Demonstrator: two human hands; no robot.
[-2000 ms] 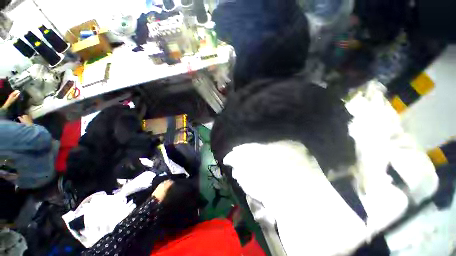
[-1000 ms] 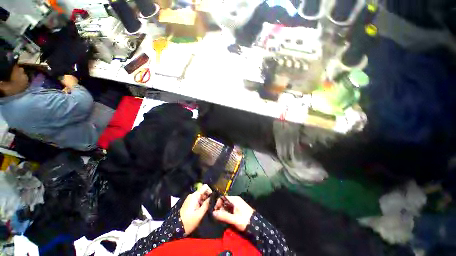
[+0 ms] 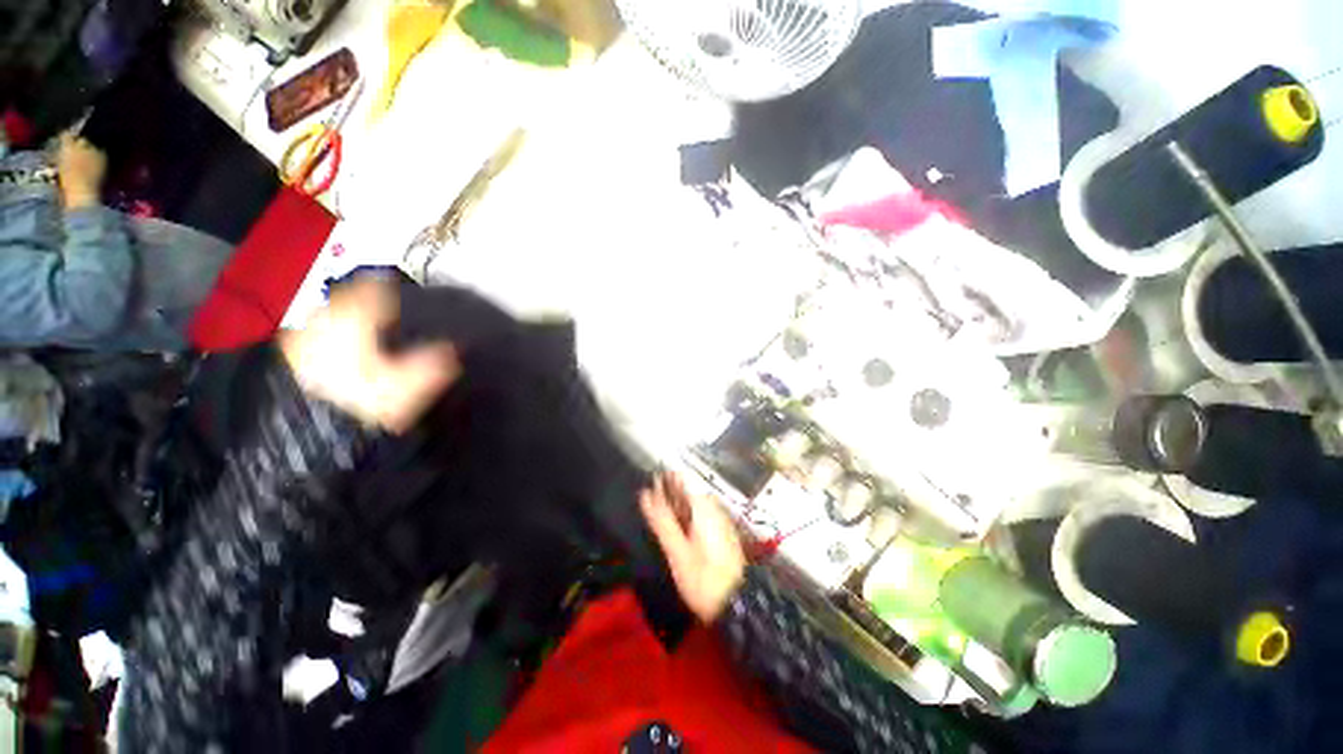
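A black garment piece (image 3: 508,398) lies from the table's front edge down to my lap. My left hand (image 3: 368,358) is blurred and lies on its upper left part; whether its fingers grip the cloth cannot be told. My right hand (image 3: 695,548) is at the cloth's right edge, beside the overlock machine (image 3: 884,383), fingers extended and partly apart. The machine's dark needle area (image 3: 744,427) is just above my right hand. No cloth shows under it clearly.
Orange-handled scissors (image 3: 312,156) and a dark red phone-like object (image 3: 312,89) lie at the table's left. A desk fan (image 3: 737,44) stands behind. Thread cones (image 3: 1208,162) and a green flask (image 3: 1031,633) are at right. Another person's hand (image 3: 80,170) is at far left.
The view has moved closer to the table and machine. My hands, together over my lap before, are now apart, left hand on black cloth raised to the table edge and right hand near the machine.
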